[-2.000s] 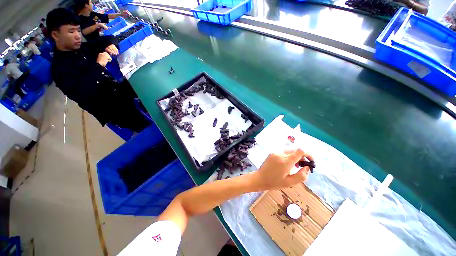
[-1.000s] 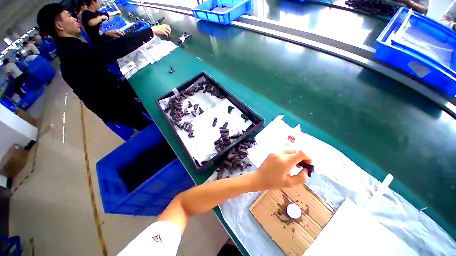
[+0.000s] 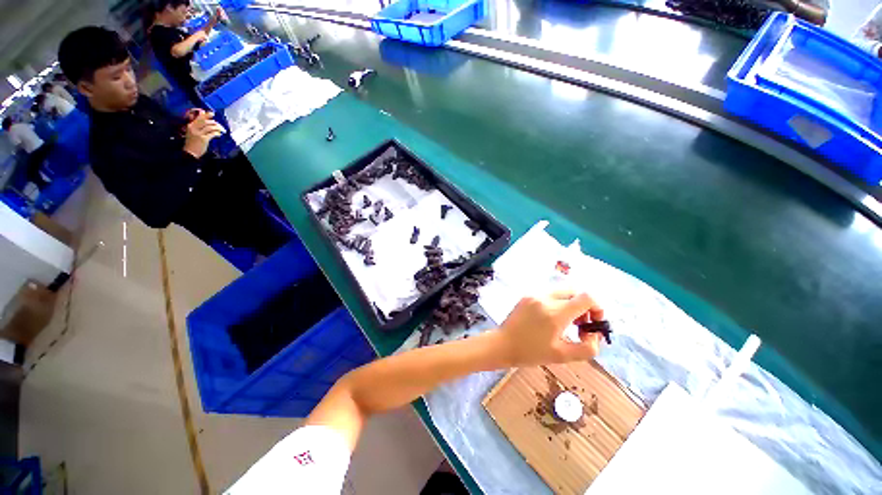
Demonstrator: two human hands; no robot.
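My left hand [image 3: 553, 332] reaches in from the lower left, above the near part of the covered bench. Its thumb and fingers pinch a small dark plastic part [image 3: 598, 331]. Below the hand lies a tan cardboard pad [image 3: 530, 437] with a small white disc [image 3: 568, 407] and brown spots around it. A white board [image 3: 691, 450] is at the lower right, cut off by the frame. Many dark parts lie in the black tray [image 3: 447, 215] and in a heap [image 3: 455, 307] beside it. My right hand is not in view.
A blue crate [image 3: 280, 372] stands below the bench edge. A wrinkled whitish sheet [image 3: 646, 314] covers the near bench. Blue bins [image 3: 440, 29] stand along the green surface at the back. A dark-clothed person [image 3: 145, 160] sits at the upper left.
My left hand stays in nearly the same place; the pinched part has turned slightly. The neighbouring person reached out and drew back, and a small dark-and-light item now lies on the green surface there.
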